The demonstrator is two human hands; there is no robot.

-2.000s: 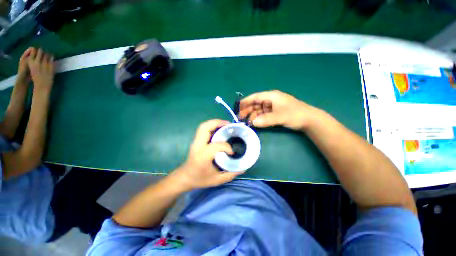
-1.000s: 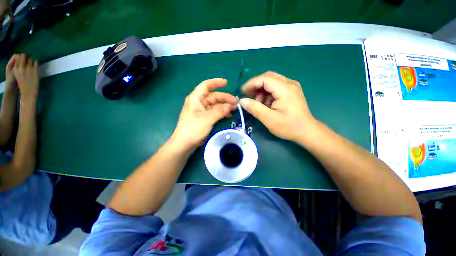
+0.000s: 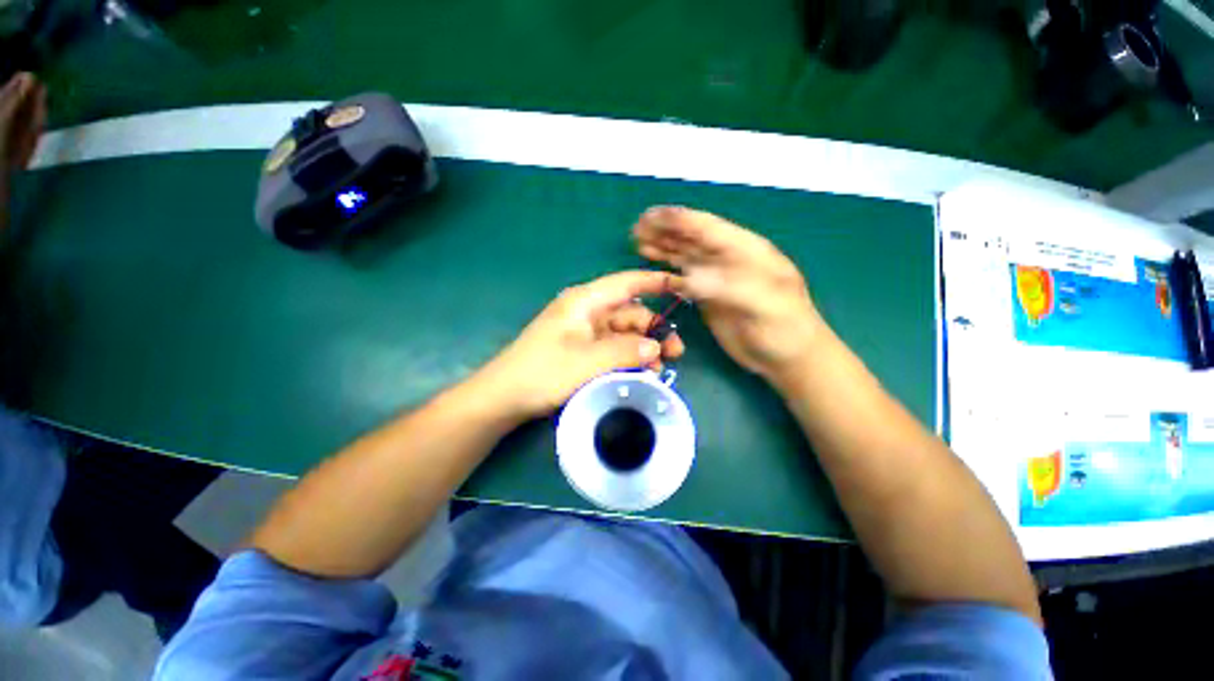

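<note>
The dryer head rests on the green bench near its front edge, its silver-white ring face with black centre turned up. My left hand is just above the ring, its fingers closed on the short handle core at the ring's far edge, which they mostly hide. Thin reddish lead wires run up from there toward my right hand. My right hand is blurred, to the right of and beyond my left hand; whether its thumb and finger pinch the wires cannot be told.
A grey-black device with a blue lit display stands at the far left of the bench. The instruction sheet lies at right, with a black handle shell on it. Dark head units are on the far green surface. Another person's hand shows at the left edge.
My left hand has moved from the white sleeve's tip down to the stem. Reddish wires now show between my hands. The view has shifted, bringing the black shell at right into view.
</note>
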